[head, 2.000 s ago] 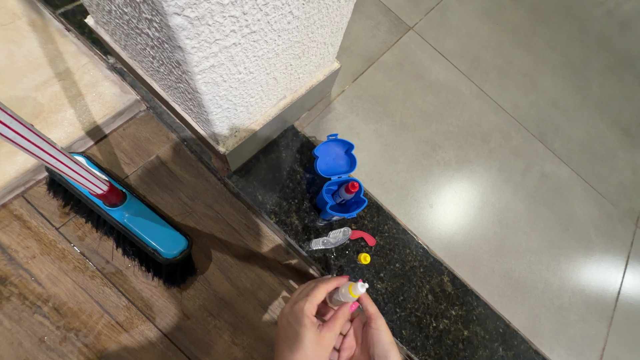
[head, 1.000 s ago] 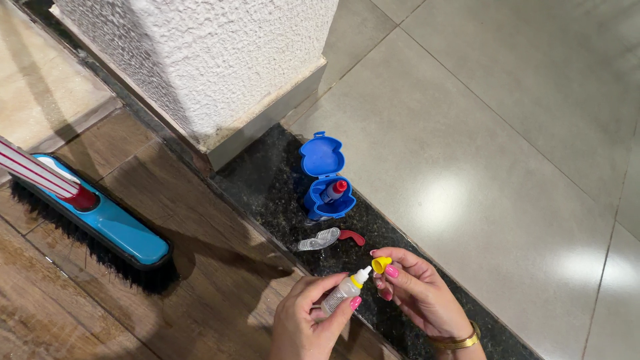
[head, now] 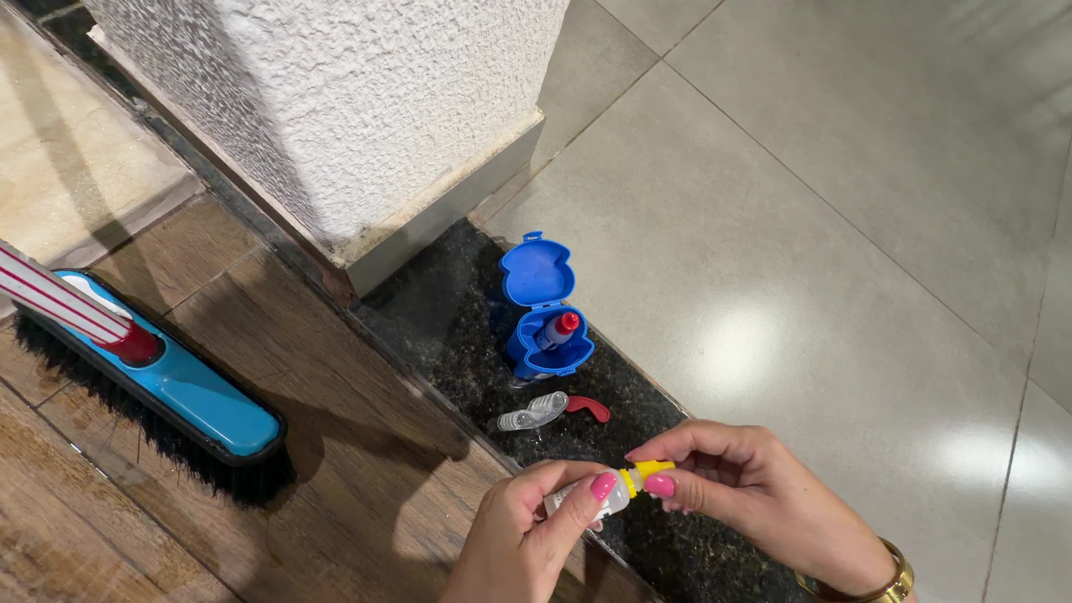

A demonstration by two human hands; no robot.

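Observation:
My left hand [head: 544,519] holds a small white dropper bottle [head: 615,494] with a yellow collar, tilted to the right. With thumb and fingertips, my right hand [head: 720,477] grips the yellow cap [head: 655,468], which sits over the bottle's nozzle. Beyond my hands, on the dark granite strip, lie a clear ribbed plastic piece [head: 529,414] and a curved red plastic piece [head: 590,408], end to end. Farther up stands a blue plastic case [head: 551,360], its lid [head: 538,272] swung back. Inside the case is a small bottle with a red cap [head: 567,323].
A blue broom head [head: 201,394] with black bristles and a striped handle [head: 63,293] rests on the wood-look floor [head: 368,519] at left. The textured white wall corner [head: 402,92] rises behind the strip. Grey floor tiles [head: 804,276] spread to the right.
Two seconds ago the yellow cap lay on the granite. A second ago my right hand held it just off the nozzle; now it is over the nozzle.

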